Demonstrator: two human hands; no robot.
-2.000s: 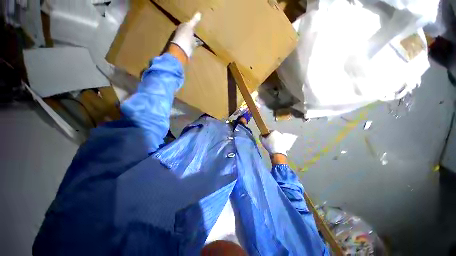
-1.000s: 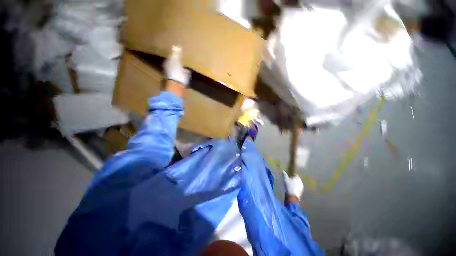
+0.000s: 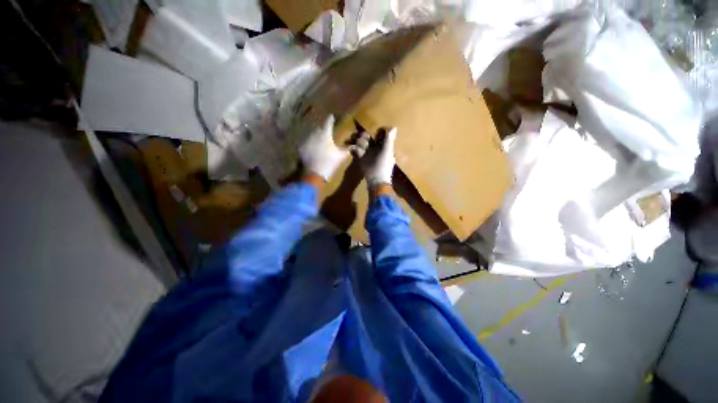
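Observation:
A brown cardboard carton (image 3: 445,118) lies tilted on the waste heap in front of me, with a dark gap between its upper panel and the part below. My left hand (image 3: 323,155), in a white glove, is at the carton's near left part; its thumb stands out and its hold is blurred. My right hand (image 3: 378,160), also gloved, is close beside it at the gap, fingers curled at the panel's edge. The fingertips are dark and partly hidden.
White plastic sheeting (image 3: 551,197) is heaped right of the carton. White foam sheets (image 3: 140,96) and crumpled film lie to the left. Brown cardboard (image 3: 177,177) lies low at the left. Grey floor with yellow tape (image 3: 516,312) and small scraps is at the lower right.
My right hand has let go of the long narrow brown strip and moved up and left to the carton beside my left hand. The carton now shows further right and tilted differently.

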